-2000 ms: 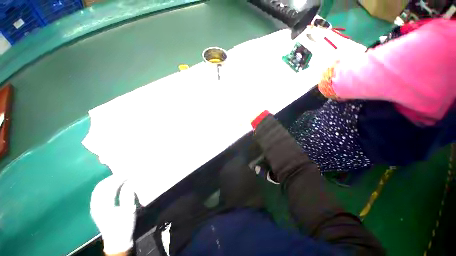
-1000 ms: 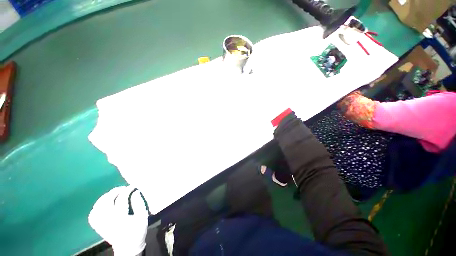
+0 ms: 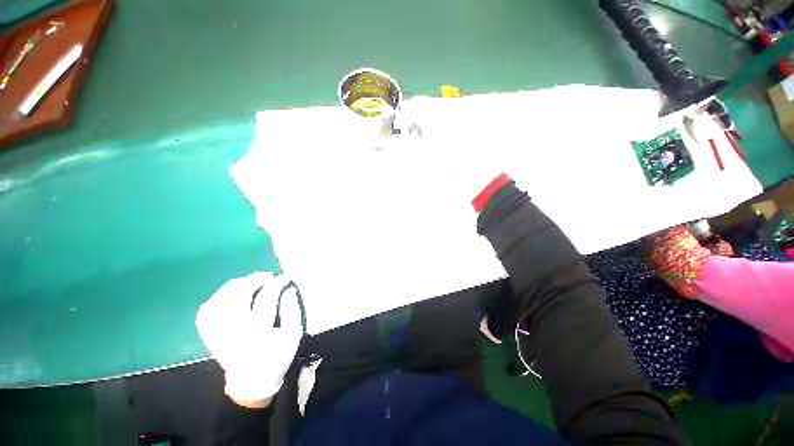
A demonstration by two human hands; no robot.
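A white sheet [image 3: 374, 253] lies along the front of the green bench. A metal cup [image 3: 370, 97], yellowish inside, stands at the sheet's back edge. My left hand [image 3: 252, 335], in a white glove, rests at the sheet's front left corner with its fingers bent; whether it grips the sheet is unclear. My right arm, in a dark sleeve [image 3: 540, 253] with a red cuff [image 3: 491, 192], reaches over the sheet towards the cup. The white right hand blends into the bright sheet, so its fingers and any hold on the cup cannot be made out.
A small yellow piece [image 3: 450, 91] lies at the sheet's back edge. A green circuit board [image 3: 663, 158], red sticks [image 3: 716, 154] and a black ribbed hose [image 3: 666, 65] are at the right. A brown tray [image 3: 48, 70] is back left. A person's pink sleeve [image 3: 749, 292] shows at right.
The view has swung left. The cup has moved from the right of the yellow piece to its left. The coworker's arm has drawn back from the sheet. My left hand stays at the corner.
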